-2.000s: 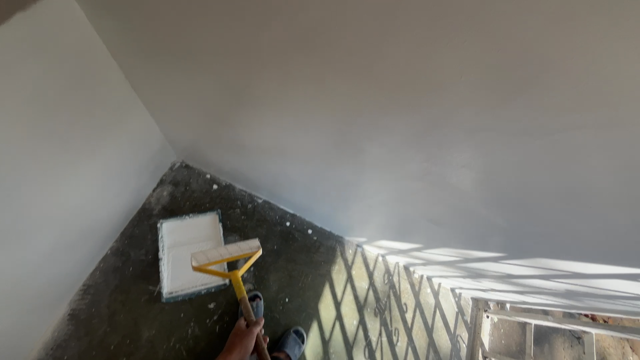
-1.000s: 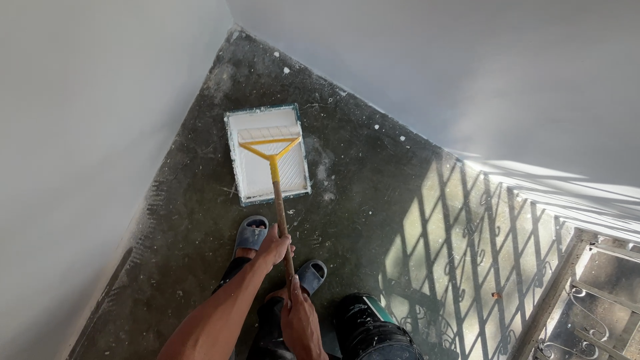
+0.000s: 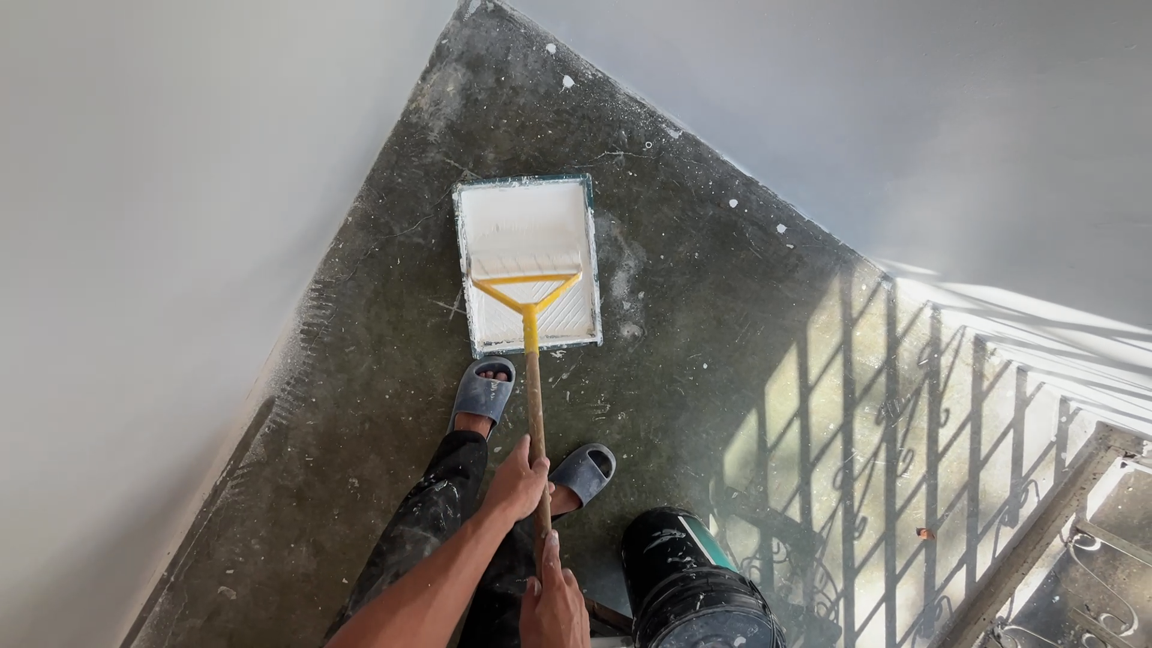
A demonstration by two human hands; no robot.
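Note:
A paint roller (image 3: 526, 263) with a yellow frame and a wooden pole lies over the white paint in a paint tray (image 3: 596, 310) on the floor. My left hand (image 3: 519, 477) grips the pole near its middle. Lower down, at the bottom of the view, my right hand (image 3: 553, 605) is closed around the same pole, its thumb or a finger along the wood. The roller's white sleeve touches or hovers just over the paint; which one I cannot tell. The pole's lower end is hidden by my right hand and the frame edge.
My feet in grey slides (image 3: 483, 390) stand just below the tray. A black paint-spattered bucket (image 3: 670, 558) stands right of my legs. Pale walls (image 3: 945, 117) meet at a corner beyond the tray. A metal grille (image 3: 1102, 621) is at the lower right, with lattice shadows on the floor.
Two seconds ago one hand showed on the pole; now both do. The view has tilted down and shifted, bringing the bucket into sight. The roller sits lower over the tray than one second ago.

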